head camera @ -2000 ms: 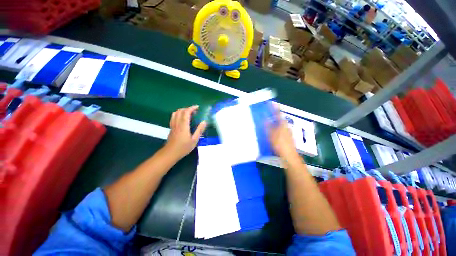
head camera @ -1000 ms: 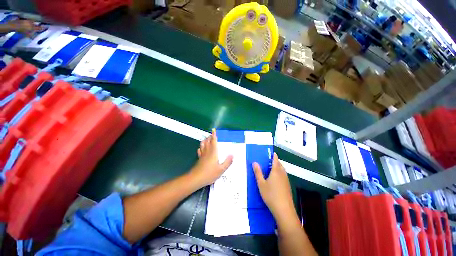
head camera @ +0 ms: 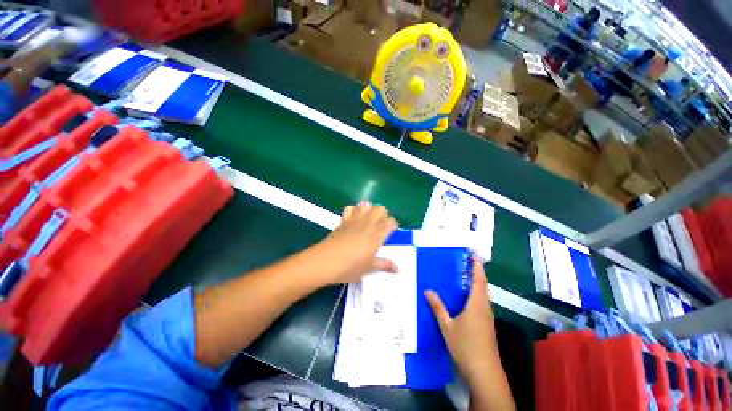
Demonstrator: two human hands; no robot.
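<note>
A stack of flat half-white, half-blue printed sleeves (head camera: 437,277) lies on the dark green worktable in front of me, its sheets slightly offset. My left hand (head camera: 365,241) is bent over the upper left part of the top sleeve, fingers at its far edge. My right hand (head camera: 469,325) holds the right blue edge of the top sleeve, thumb on its face. A white box (head camera: 459,218) with a small printed picture lies on the green conveyor just beyond the stack.
Red trays (head camera: 120,233) with watches on pale blue straps stand left; more red trays (head camera: 594,373) stand right. Blue-and-white boxes (head camera: 180,95) lie on the belt left and right (head camera: 566,269). A yellow fan (head camera: 419,80) stands beyond. Another person's arm shows at upper left.
My left hand has moved up and over the top sleeve's far left corner. My right hand still holds the right edge. The view has shifted slightly.
</note>
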